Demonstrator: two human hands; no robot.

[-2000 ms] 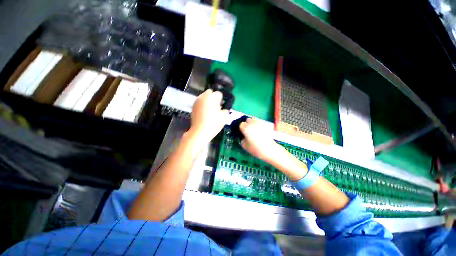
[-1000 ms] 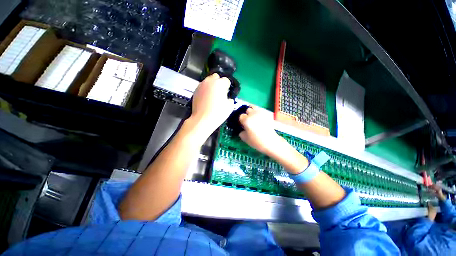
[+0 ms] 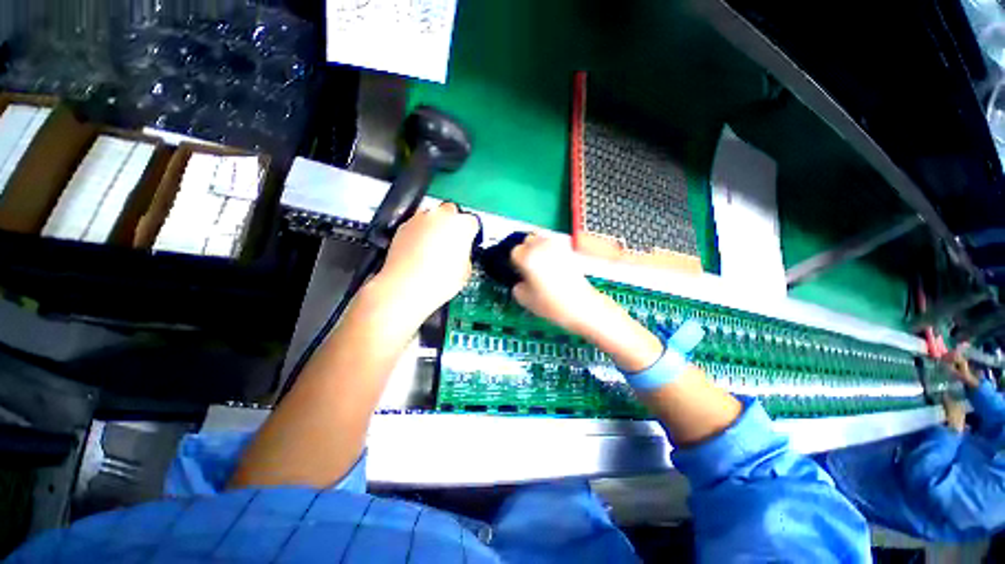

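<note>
The green circuit board panels (image 3: 518,369) lie end to end between pale metal rails. My left hand (image 3: 424,259) is over the near panel's far left corner, with black coverings at its fingertips. My right hand (image 3: 551,281), with a light blue wrist band (image 3: 665,364), is just right of it over the panel's far edge, its fingertips also black-covered and bent together. Whether either hand pinches a small part cannot be seen. A black barcode scanner (image 3: 424,154) stands just beyond my left hand, its cable running down past my left forearm.
A dark gridded sheet or tray (image 3: 637,187) with red-orange edges lies on the green mat (image 3: 518,121), beside white paper (image 3: 746,215). Cardboard boxes of white pieces (image 3: 209,204) and clear blister trays (image 3: 176,66) are at left. Another person's hands (image 3: 957,375) are at far right.
The view has shifted, so most things sit further left. The scanner shows more fully now, apart from my left fingertips. Both hands stay close together at the panel's far left corner.
</note>
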